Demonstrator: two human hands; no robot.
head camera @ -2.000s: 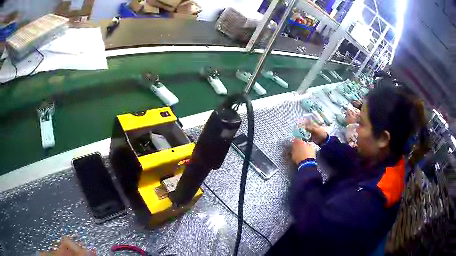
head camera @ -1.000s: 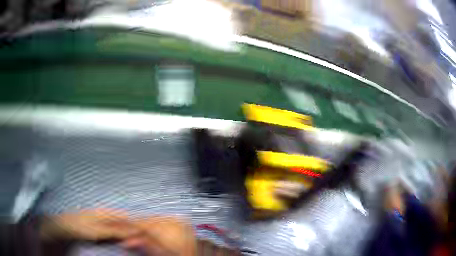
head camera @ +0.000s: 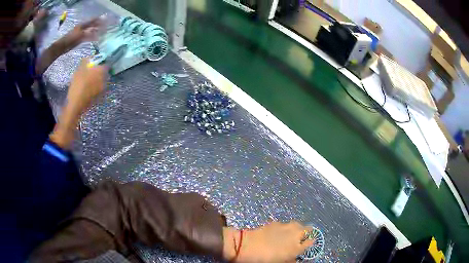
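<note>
My left hand (head camera: pixel 272 240), in a brown sleeve with a red string at the wrist, is at the bottom right of the head view. Its fingers are closed at the left side of a round pale aqua fan grille (head camera: pixel 316 243), part of a handheld fan close over the silvery bench sheeting. The rest of that fan is hidden by the hand or cut off by the bottom edge. My right hand is not in view.
A heap of small dark blue parts (head camera: pixel 210 109) lies beside the green belt (head camera: pixel 288 108). Small aqua pieces (head camera: pixel 168 80) lie near stacked fans (head camera: pixel 136 43). A neighbour's hands (head camera: pixel 85 82) are at left, a black and yellow feeder (head camera: pixel 436 252) at lower right.
The view has swung left. The feeder has shifted to the lower right edge, and the parts heap and left neighbour have come in. Only one of my hands shows now, at the fan.
</note>
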